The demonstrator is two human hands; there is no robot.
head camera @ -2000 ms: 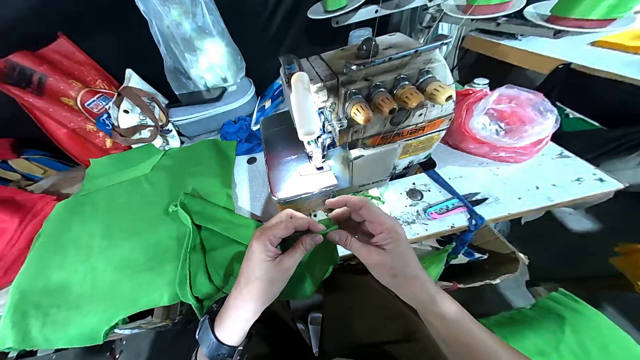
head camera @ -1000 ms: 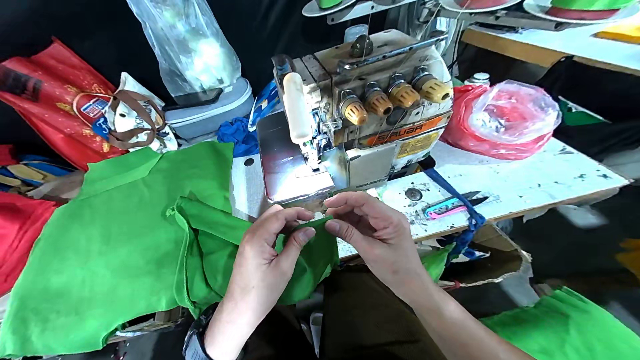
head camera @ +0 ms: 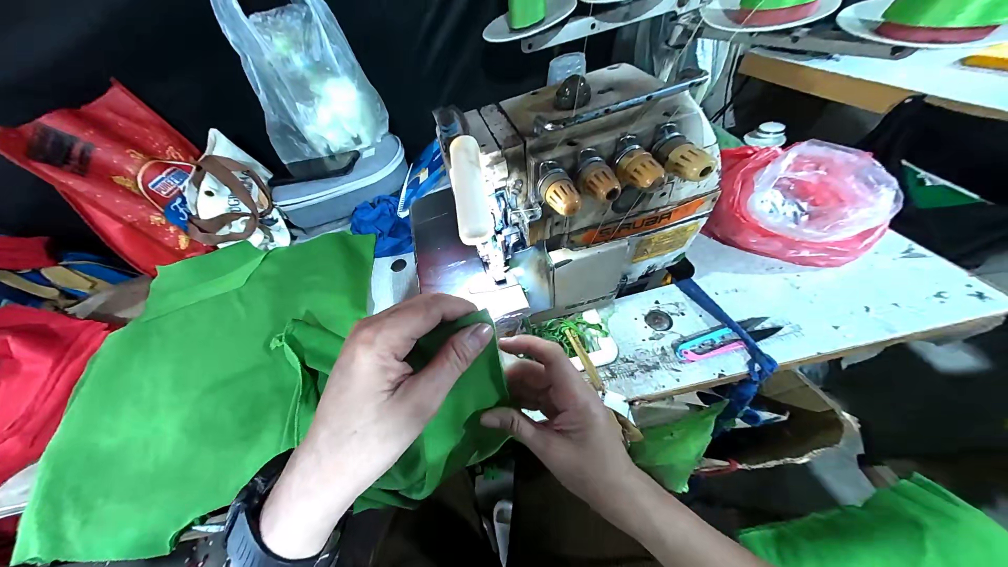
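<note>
My left hand (head camera: 394,378) pinches the upper corner of a folded green fabric piece (head camera: 465,394) between thumb and fingers, just in front of the presser foot of a Siruba overlock sewing machine (head camera: 583,189). At the right edge of that fabric is my right hand (head camera: 559,402), its fingers bent and its thumb apart from them; whether it grips the edge cannot be told. A larger green fabric panel (head camera: 197,378) spreads out to the left and meets the folded piece. The machine's lamp lights the metal plate under the foot.
Thread snips (head camera: 724,341) lie on the white table (head camera: 890,291) right of the machine, before a pink plastic bag (head camera: 803,201). Green thread scraps (head camera: 567,331) sit by the machine's base. Below the table edge stands an open cardboard box (head camera: 795,425). A grey case (head camera: 346,185) is behind left.
The fabric corner between my hands has risen and now stands as a broader flap. My right hand has moved lower, its thumb and fingers now apart rather than pinching near the left fingertips.
</note>
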